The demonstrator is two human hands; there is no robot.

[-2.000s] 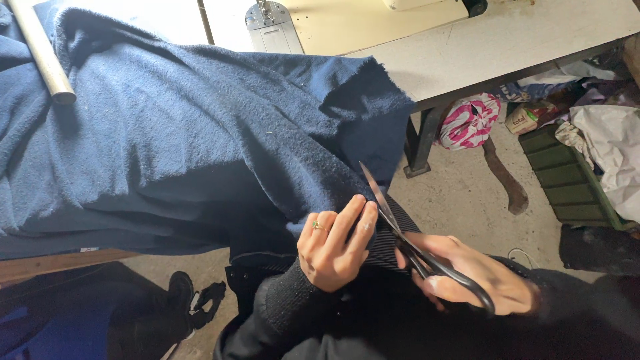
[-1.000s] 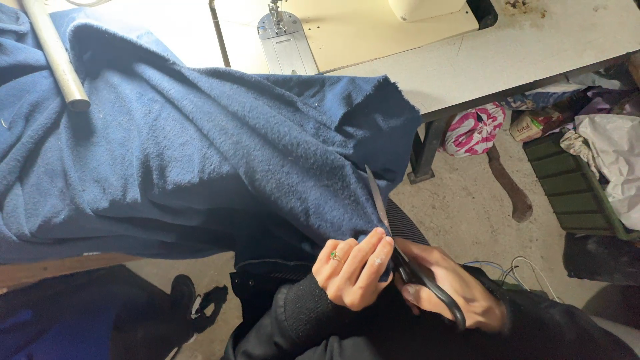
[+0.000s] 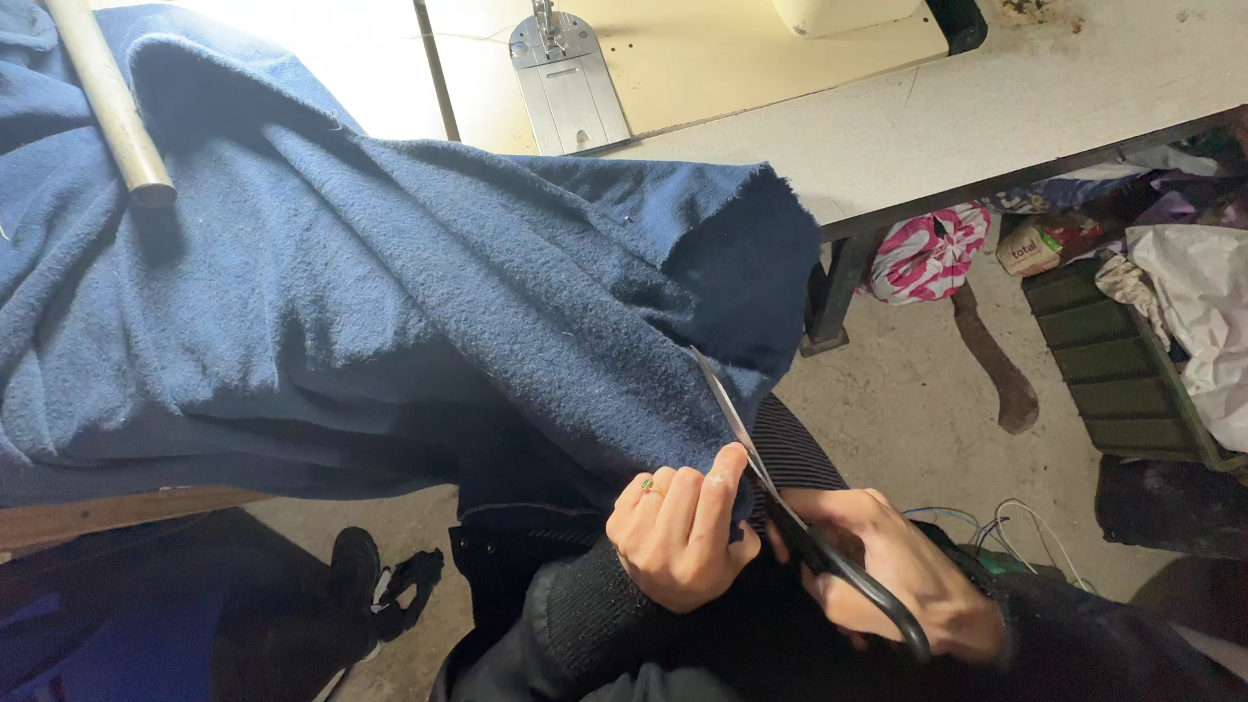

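Blue fleece-like fabric [image 3: 370, 283] lies in folds over the table and hangs toward my lap. My left hand [image 3: 682, 526], with a ring on one finger, pinches the fabric's lower edge. In my right hand [image 3: 877, 575] are black-handled fabric scissors [image 3: 838, 556], whose blades point up and to the left along the cloth, just beside my left fingertips. Whether the blades are fully closed is hard to tell. A darker side of the fabric shows at its right end.
A sewing machine's needle plate [image 3: 575, 97] is set in the white table [image 3: 877, 146]. A wooden rod [image 3: 117, 117] rests on the fabric. Right, on the floor, are a pink-and-white bundle [image 3: 931, 255] and a green crate [image 3: 1121, 361]. A person's shoe [image 3: 356, 565] shows lower left.
The view has shifted somewhat. My left hand still pinches the fabric and my right hand still holds the scissors, whose blades looked farther apart two seconds ago.
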